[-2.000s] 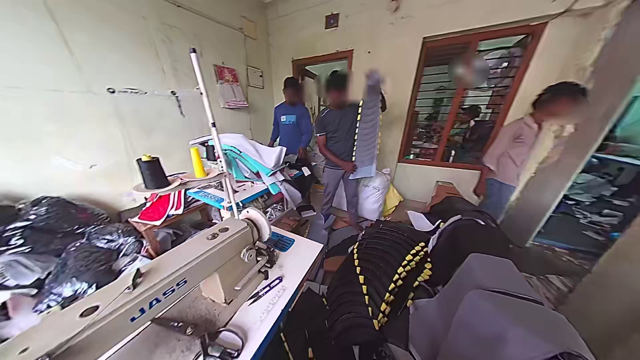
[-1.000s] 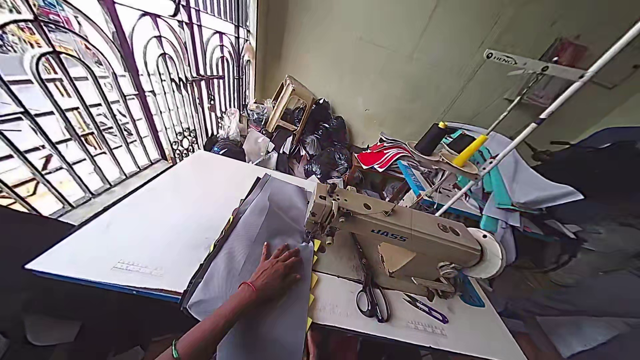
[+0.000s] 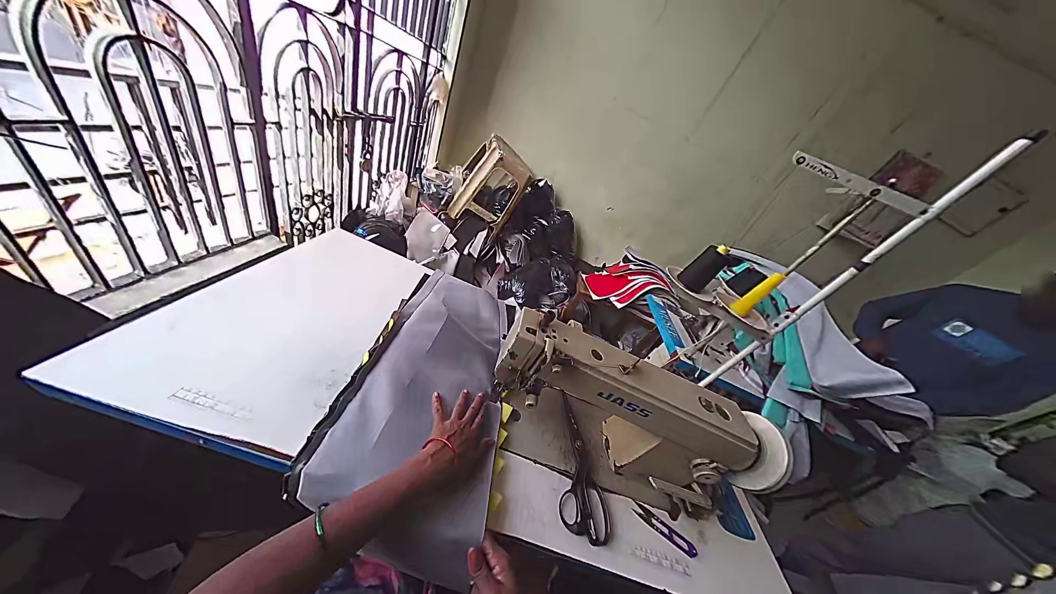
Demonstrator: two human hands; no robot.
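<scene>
A grey fabric panel (image 3: 396,404) with dark edging and yellow marks lies across the white table (image 3: 239,330), its right edge beside the needle end of the JASS sewing machine (image 3: 643,404). Flat on the panel, fingers spread, rests my left hand (image 3: 459,437), with a red thread at the wrist and a green bangle further up the arm. My right hand (image 3: 492,568) pinches the panel's near edge at the bottom, between thumb and fingers. Black-handled scissors (image 3: 584,495) and purple thread snips (image 3: 665,530) lie on the table in front of the machine.
Behind the machine are a thread stand with black (image 3: 703,268) and yellow cones (image 3: 757,294), red pieces (image 3: 623,285) and draped grey and teal cloth (image 3: 833,355). Black bags (image 3: 540,280) and a stool (image 3: 492,186) stand by the wall. A metal grille (image 3: 181,140) is left; a person (image 3: 949,346) is right.
The view has swung far left from the room and people since two seconds ago. Over the last second my right hand has come into clearer view at the panel's near edge; my left stays on the fabric.
</scene>
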